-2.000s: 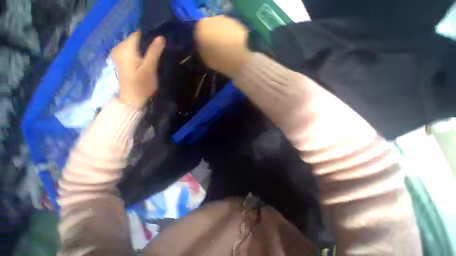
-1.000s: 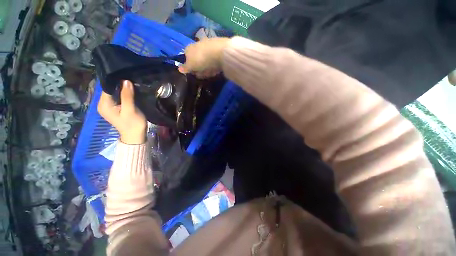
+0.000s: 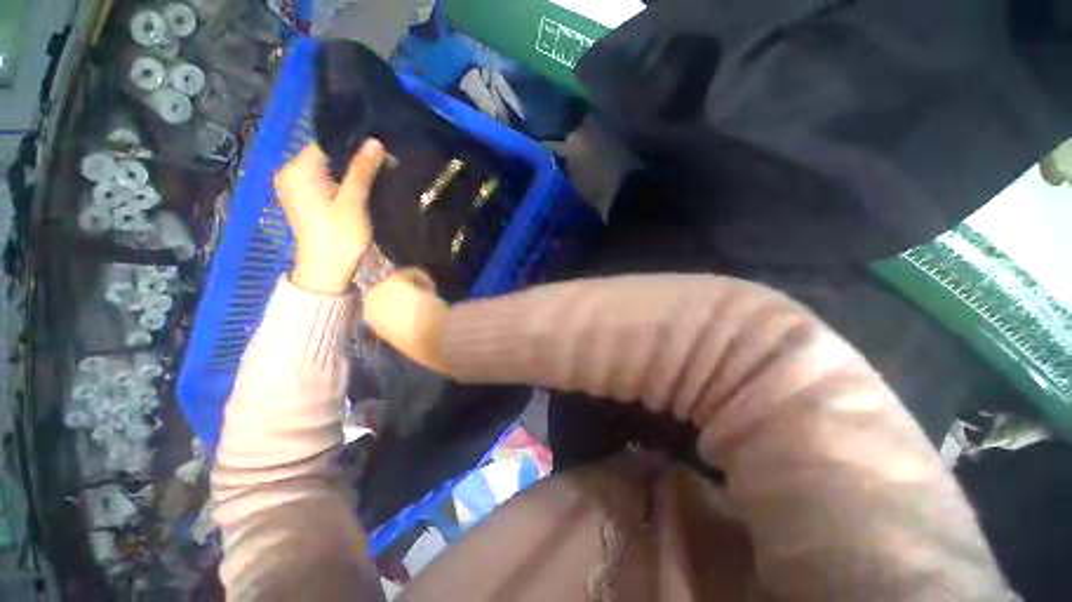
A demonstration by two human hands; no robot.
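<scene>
A dark cloth piece with several short gold-coloured bits lies over the blue plastic basket. My left hand grips the cloth's near left part, thumb on top and fingers partly hidden. My right hand is just below my left hand, over the basket, with fingers curled at the darker cloth. Whether it holds anything is hidden. More dark cloth hangs from there towards my lap.
Dark fabric covers much of the table at the upper right. The green table edge bears white ruler-like markings. White thread spools cluster at the left. Red, white and blue scraps lie near my lap.
My right hand has moved from the cloth's upper right edge down and left, beside my left hand. The cloth now lies flatter over the basket, with its gold-coloured bits facing up.
</scene>
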